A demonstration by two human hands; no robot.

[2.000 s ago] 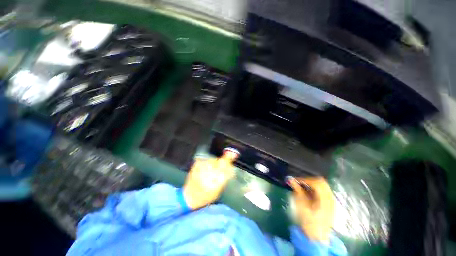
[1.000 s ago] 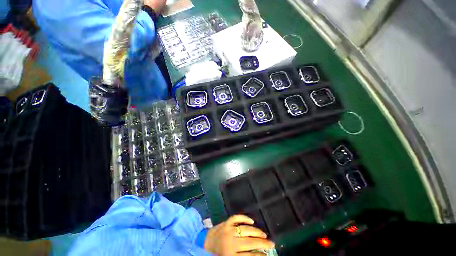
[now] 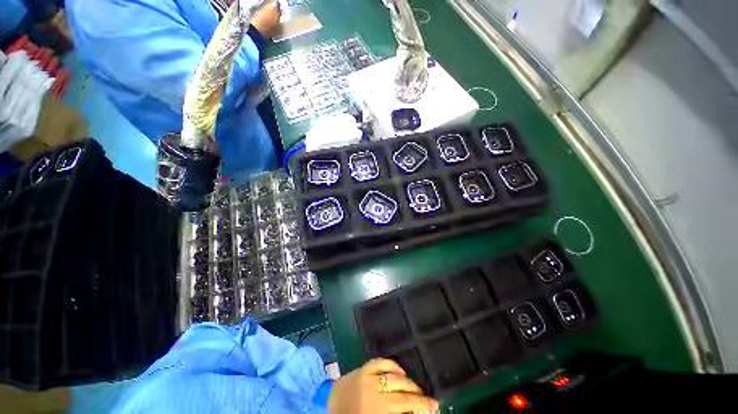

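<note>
My left hand (image 3: 382, 391), bare with a ring on one finger, is at the bottom edge, partly cut off, beside the near left corner of a single black blister tray (image 3: 443, 318). Its fingertips are at the picture's edge, so I cannot tell if it holds anything. My right hand is out of the picture. Dark square watch cases(?) with shiny rims (image 3: 528, 320) lie in three pockets at the tray's right end; its other visible pockets hold none. Behind it, a stack of black trays (image 3: 388, 238) has a similar case in each top pocket.
A clear blister tray (image 3: 252, 251) holds small parts left of the stack. A tall dark tray stack (image 3: 97, 267) stands far left. A white box (image 3: 441, 95), wrapped ducts (image 3: 212, 89) and a blue-smocked person (image 3: 154, 73) are beyond. Red lights (image 3: 518, 400) glow at lower right.
The view has turned left, from both hands at the press's front buttons to the trays. The right hand has left the picture. In the last second the left hand has barely moved.
</note>
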